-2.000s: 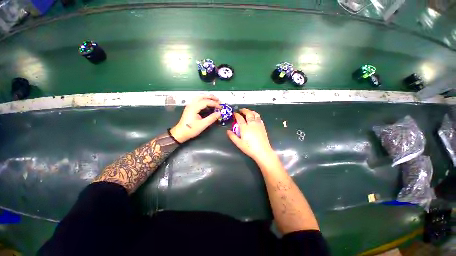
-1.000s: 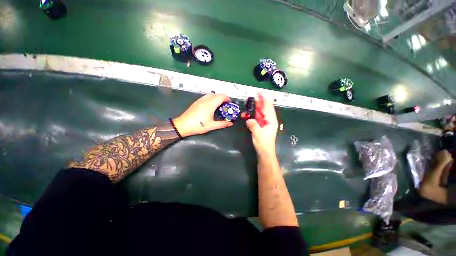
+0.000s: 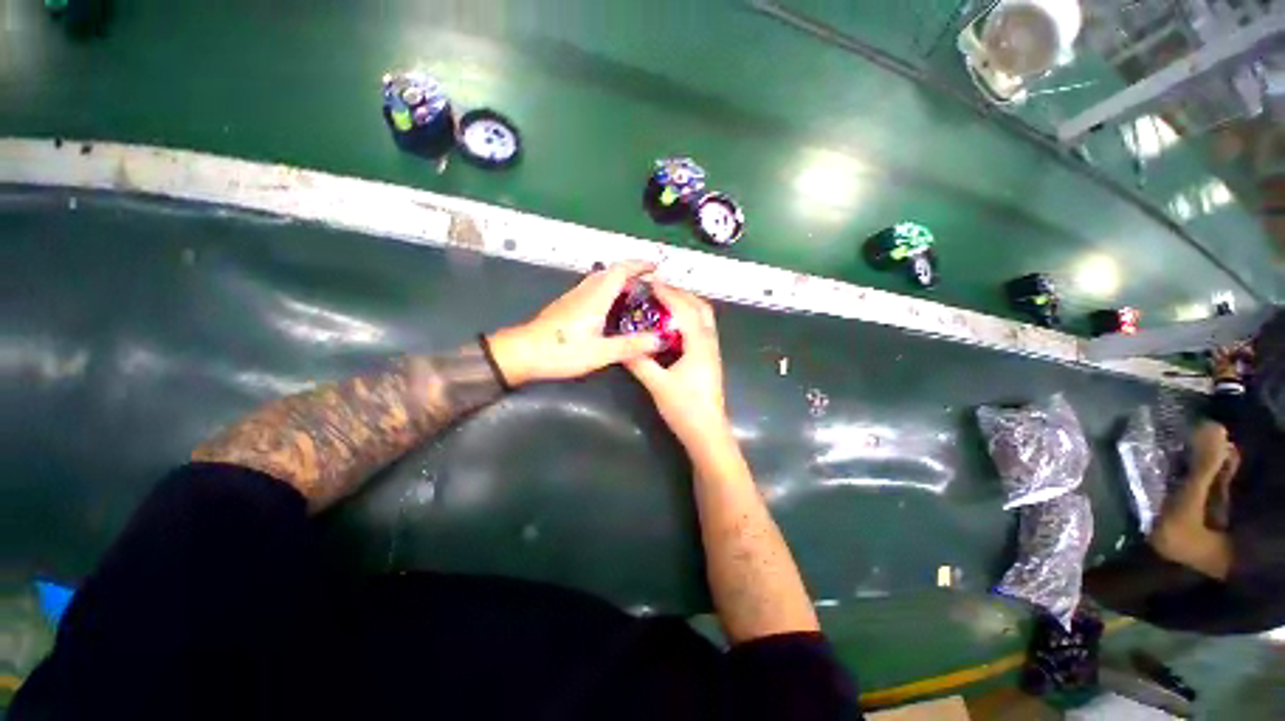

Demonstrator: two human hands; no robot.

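A small dark round unit (image 3: 641,321) with a glowing red and purple top is held over the dark-green mat, just in front of the white rail. My left hand (image 3: 581,333) grips it from the left. My right hand (image 3: 686,359) grips its right side, with fingers close to the left hand's fingers. The hands hide most of the unit, and I cannot tell whether its round cap is seated on it.
Beyond the white rail (image 3: 352,211), an open unit (image 3: 419,113) with its cap (image 3: 489,138), another open unit (image 3: 677,187) and several more lie on the green belt. Clear bags (image 3: 1040,451) lie right; another person's arm (image 3: 1198,507) is at far right.
My right hand has closed in from the right and now holds the unit together with my left. The unit's glow shows red. The view has shifted, and the belt units appear further left.
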